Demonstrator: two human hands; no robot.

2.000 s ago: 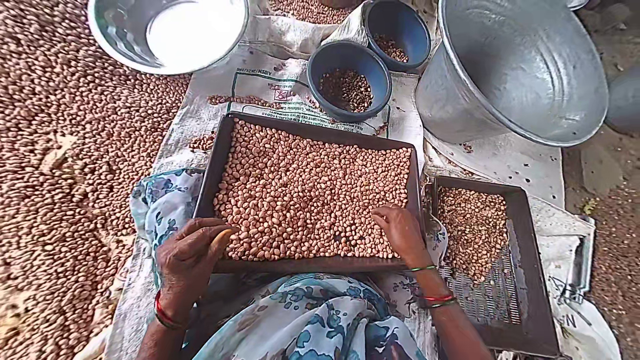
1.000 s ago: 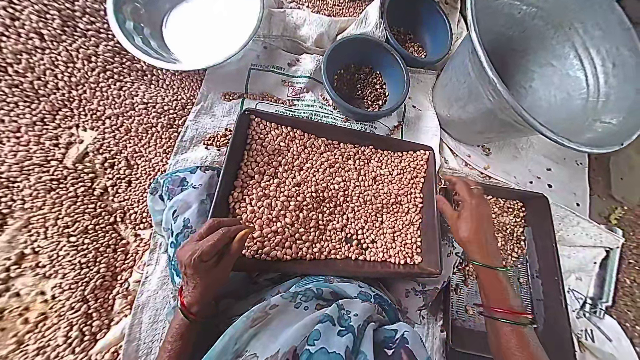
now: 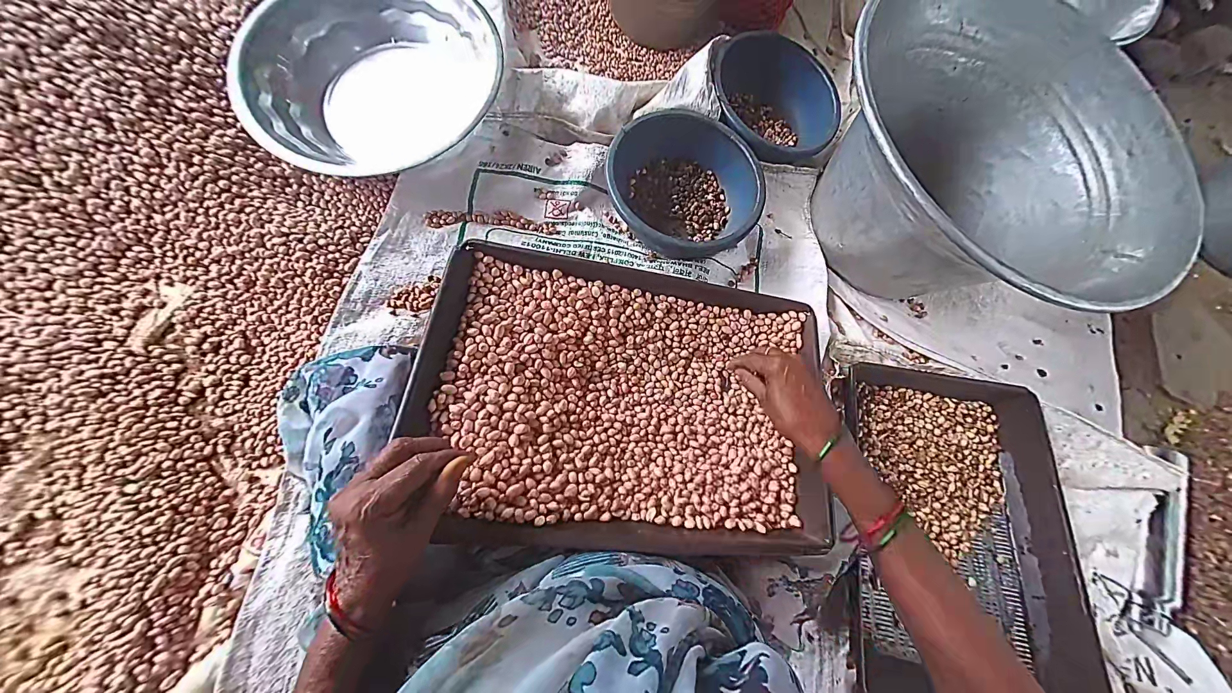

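Note:
A dark rectangular tray [image 3: 635,544] lies across my lap, filled with pinkish-brown peanut kernels [image 3: 616,395]. At its lower left corner is my left hand [image 3: 390,510], fingers curled, thumb and fingertips close together by the kernels; whether they pinch anything cannot be told. Over the right part of the same tray, my right hand [image 3: 784,395] has its fingertips bent down at the kernels, and what they hold is hidden. A second dark tray [image 3: 1044,500] with a perforated base sits to the right, partly under my right forearm, with smaller, paler kernels [image 3: 929,462] in it.
Two blue bowls [image 3: 616,192] with dark bits stand beyond the tray. A shiny metal basin [image 3: 260,106] is at the upper left, a large tilted metal tub [image 3: 837,231] at the upper right. Peanut kernels [image 3: 173,231] cover the ground at left. Printed white sacks [image 3: 789,226] lie underneath.
My right hand went from the kernels in the lap tray to the right-hand tray, and is now back over the lap tray. My left hand has stayed at the lower left corner.

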